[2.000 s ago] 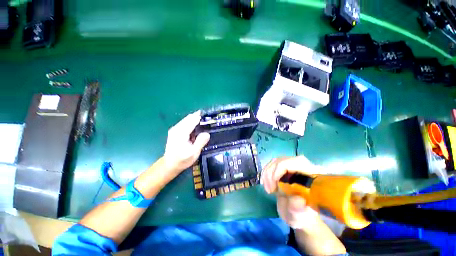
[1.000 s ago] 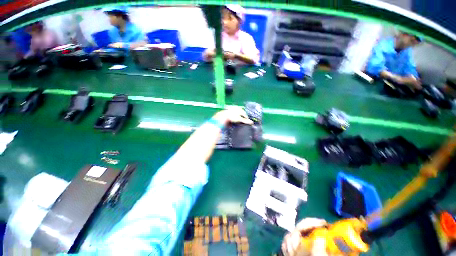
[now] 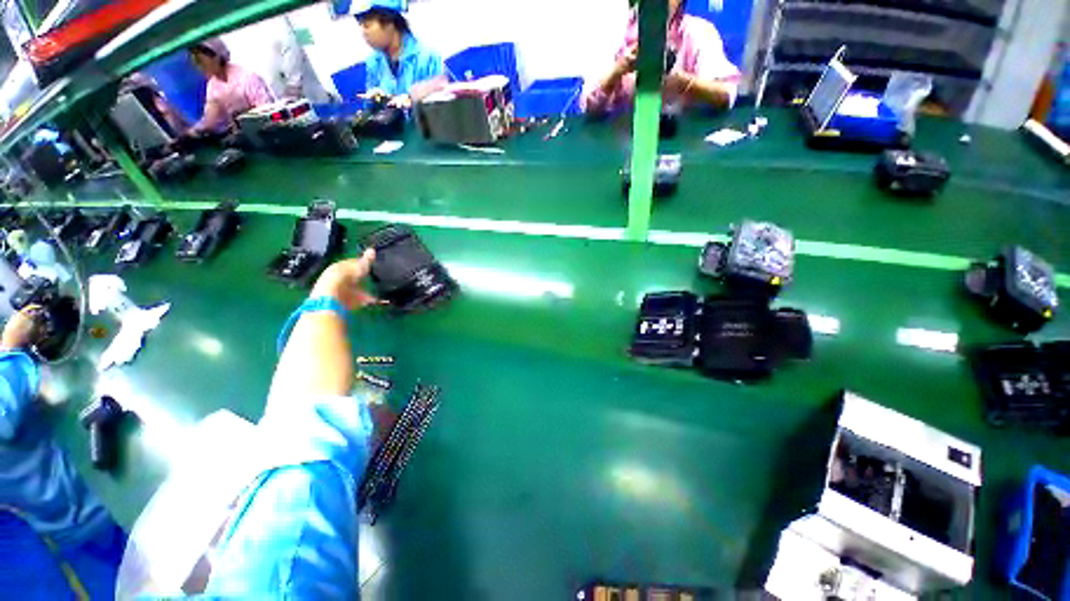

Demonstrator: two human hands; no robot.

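Note:
My left hand (image 3: 343,284), with a blue band at the wrist, reaches far forward-left and grips the left edge of a black device housing (image 3: 411,270) on the bench. The housing's inner details are blurred. Another black housing (image 3: 669,326) lies opened out further right, with a silver-black rounded part (image 3: 758,251) behind it. My right hand and the screwdriver are not in view. The assembly fixture (image 3: 640,593) shows only a sliver at the bottom edge.
Black housings such as this one (image 3: 309,242) line the bench to the left. Beaded strips (image 3: 403,452) lie beside my forearm. The white screw feeder (image 3: 909,440) and blue bin (image 3: 1018,564) are at right. A worker's sleeve (image 3: 29,405) is at far left; other people sit across the bench.
The view has swung up and left. My left hand let go of the housing it held in the middle and moved left to another. My right hand and the screwdriver have left the picture.

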